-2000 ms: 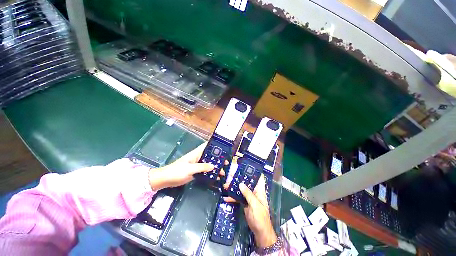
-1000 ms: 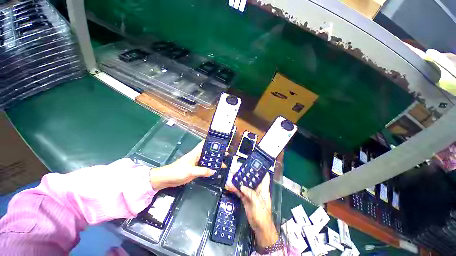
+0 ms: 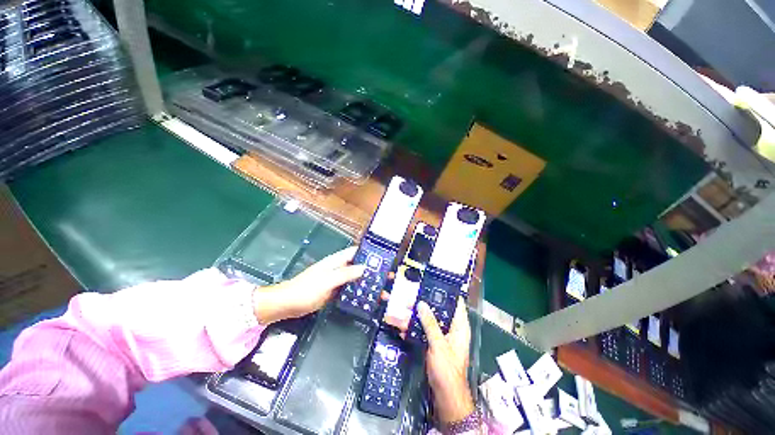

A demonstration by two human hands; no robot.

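Note:
My left hand point(image 3: 319, 285) holds an open flip phone point(image 3: 365, 276) by its dark keypad half, thumb on the keys near the hinge. My right hand point(image 3: 448, 361) holds a second open flip phone point(image 3: 439, 299), thumb on the lower keys. Both lids stand up with white screens and dark round ends. Below and between the hands another open phone point(image 3: 385, 374) lies in the clear blister tray point(image 3: 319, 374). A dark phone with a pale centre point(image 3: 273, 355) lies in a left pocket. Part of another phone point(image 3: 420, 246) shows behind, between the held ones.
A pile of white flat pieces point(image 3: 534, 392) lies right of the tray. A yellow carton point(image 3: 490, 170) and a wooden board point(image 3: 289, 189) are behind. Stacked clear trays point(image 3: 64, 85) stand far left. A spare tray with black parts point(image 3: 280, 127) lies behind. A pale metal frame point(image 3: 646, 289) crosses the right side.
The left phone has come down slightly and tilts more to the right. The right phone has turned more upright and shifted left. My left thumb has moved up the keypad. Both phones stay in my hands.

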